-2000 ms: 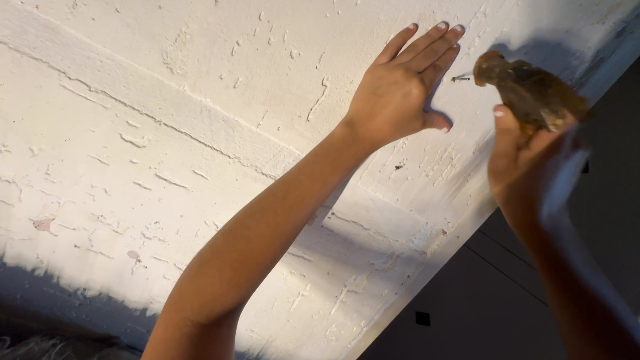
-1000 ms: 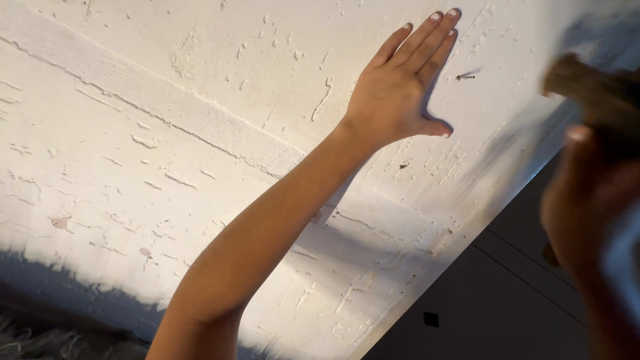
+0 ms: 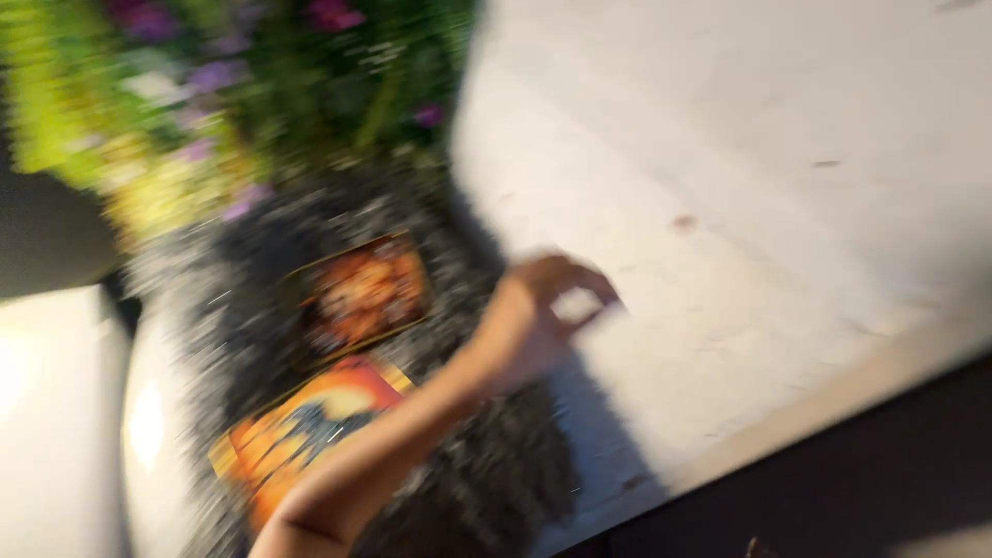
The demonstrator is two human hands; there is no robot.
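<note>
My left hand (image 3: 570,298) is blurred over the white rough surface (image 3: 744,256), near its edge beside grey shaggy fur. The thumb and fingers curl into a ring; whether anything small is pinched between them, I cannot tell. The left forearm runs down to the bottom edge, passing over part of an orange picture (image 3: 318,426) with dark shapes. My right hand and the hammer cannot be made out in this frame.
Two pictures, the upper one reddish-brown (image 3: 364,294), rest on the grey fur (image 3: 480,465). Green foliage with purple and pink flowers (image 3: 310,85) fills the top left. A bright white object (image 3: 62,418) stands at lower left, a dark area (image 3: 837,480) at lower right.
The view has swung strongly to the left. My left hand, spread flat beside a nail earlier, has left that spot and curled. The hammer in my right hand has gone out of sight.
</note>
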